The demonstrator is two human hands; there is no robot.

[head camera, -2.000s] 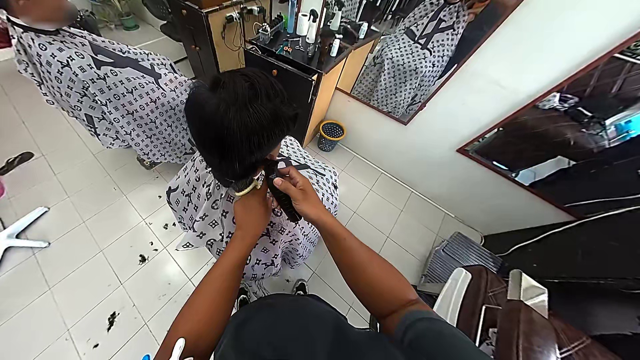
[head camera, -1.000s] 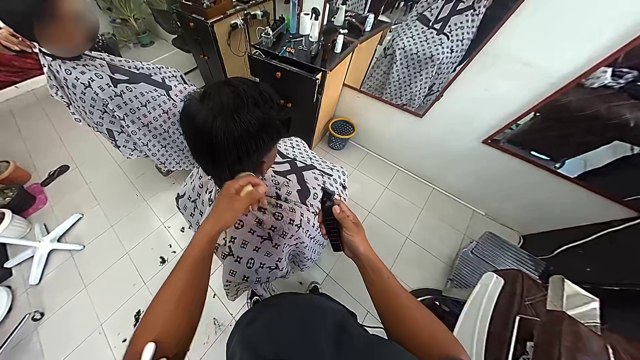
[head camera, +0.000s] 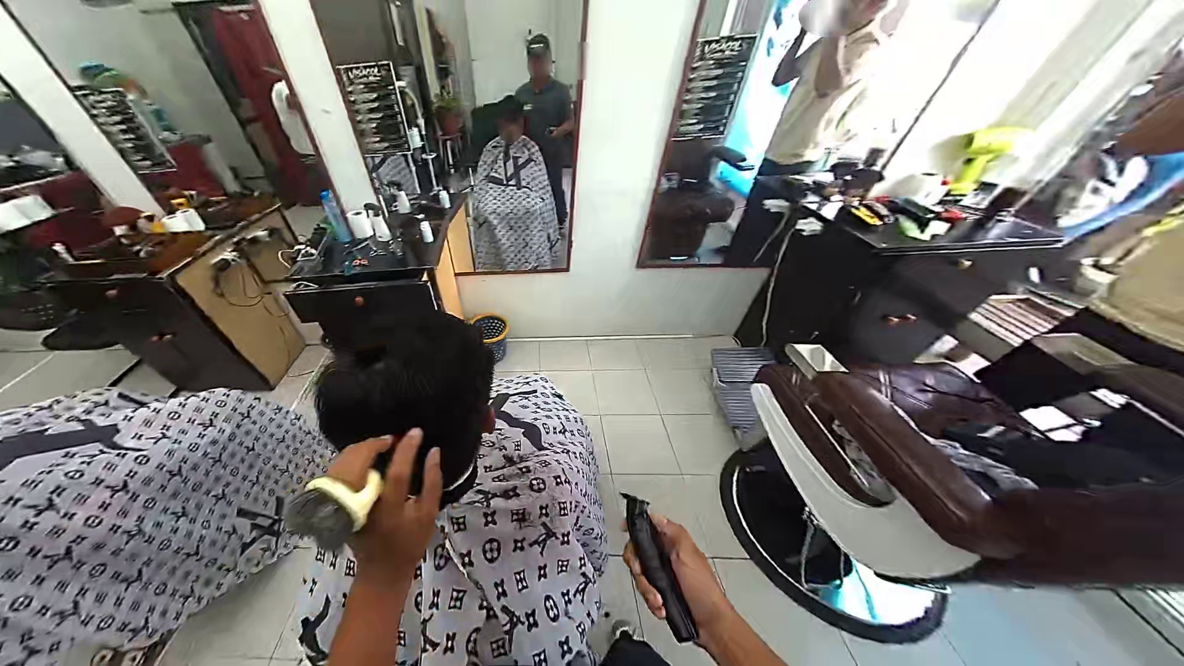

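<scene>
A seated person with short black hair (head camera: 407, 370) faces away from me, wrapped in a white barber's cape with a dark pattern (head camera: 527, 546). My left hand (head camera: 393, 513) is at the back of that head, fingers spread against the hair, and holds a neck duster brush with a cream handle (head camera: 338, 509), its grey bristles pointing left. In my right hand (head camera: 680, 573) is a black hair clipper (head camera: 659, 569), held upright to the right of the cape, its blade end up and apart from the person.
A second caped person (head camera: 139, 518) sits at left. Ahead stand a black counter with bottles (head camera: 361, 296), a blue and yellow basket (head camera: 490, 335) and a wall mirror (head camera: 518, 185). At right are a brown barber's chair (head camera: 888, 435) and its footrest (head camera: 738, 388).
The view has risen toward the mirrors. Two seconds ago both hands were together by the person's neck; they have moved apart, the clipper now out to the right and my left hand on the back of the head.
</scene>
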